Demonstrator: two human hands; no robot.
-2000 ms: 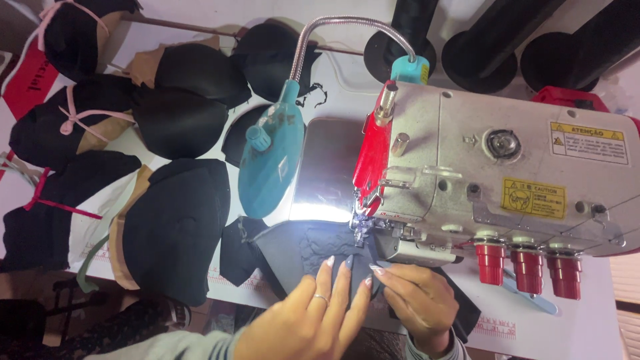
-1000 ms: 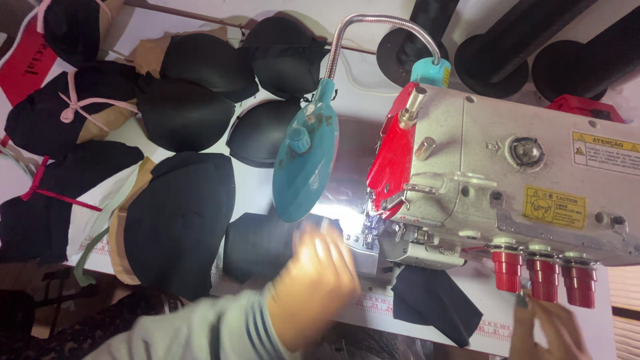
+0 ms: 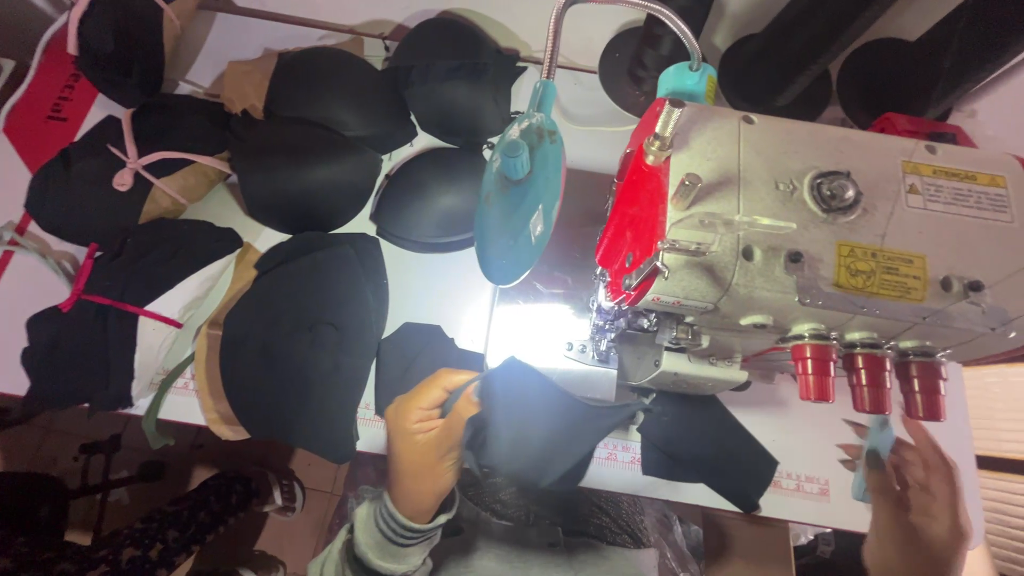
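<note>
My left hand [image 3: 428, 440] pinches the edge of a black fabric cup piece [image 3: 544, 424], lifted in front of the needle area of an industrial sewing machine [image 3: 768, 224]. Over at the right table edge, my right hand [image 3: 916, 488] has its fingers around a light blue handled tool [image 3: 876, 456], probably thread snips, below the machine's red knobs. Between the hands, another black fabric piece [image 3: 708, 448] lies on the printed ruler strip. A teal lamp [image 3: 520, 204] on a flexible metal neck lights the machine's bed.
Black cups [image 3: 308, 172] and stacked black panels [image 3: 304, 344] cover the table's left side, some with pink, red or green strips. One dark piece [image 3: 424, 360] lies beside my left hand. Black thread-cone bases [image 3: 776, 80] stand behind the machine. A person's foot [image 3: 284, 492] shows at lower left.
Both hands were together at the needle two seconds ago. My right hand has moved right to the blue tool, and my left hand has moved left and holds up a cup piece.
</note>
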